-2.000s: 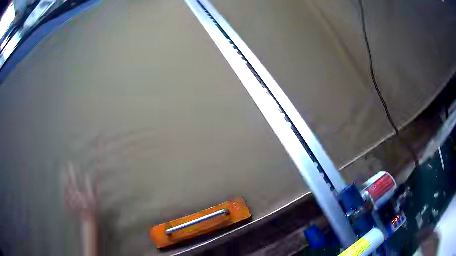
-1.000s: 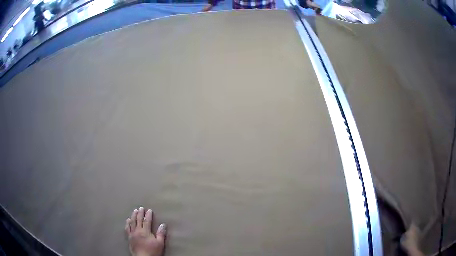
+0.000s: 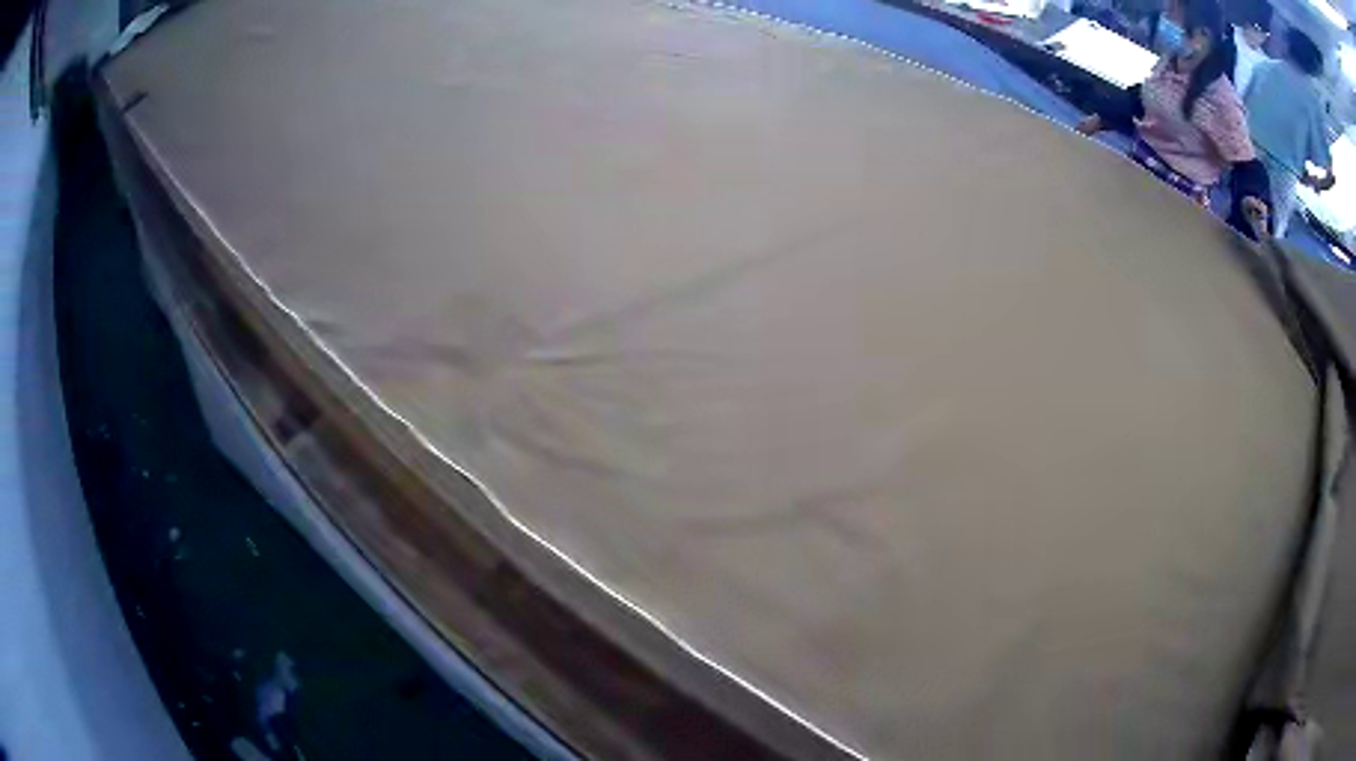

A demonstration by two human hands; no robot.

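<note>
A wide tan fabric ply covers the long table, with a few soft wrinkles near its near side. Its thin pale selvedge runs along the near edge, above the layered stack edge and the brown table rim. At the right, a raised fold of the tan fabric runs from the far side to the bottom edge. Neither of my hands shows in the frame.
Across the table at the far right stands a person with a hand near the fabric's far corner. Another person is behind. White papers lie on a far table. A dark green floor aisle with scraps runs along the left.
The view has swung to the left along the table. My hands, the long silver rail and the black cord have left the picture. The near edge, floor aisle and right-hand fabric fold now show.
</note>
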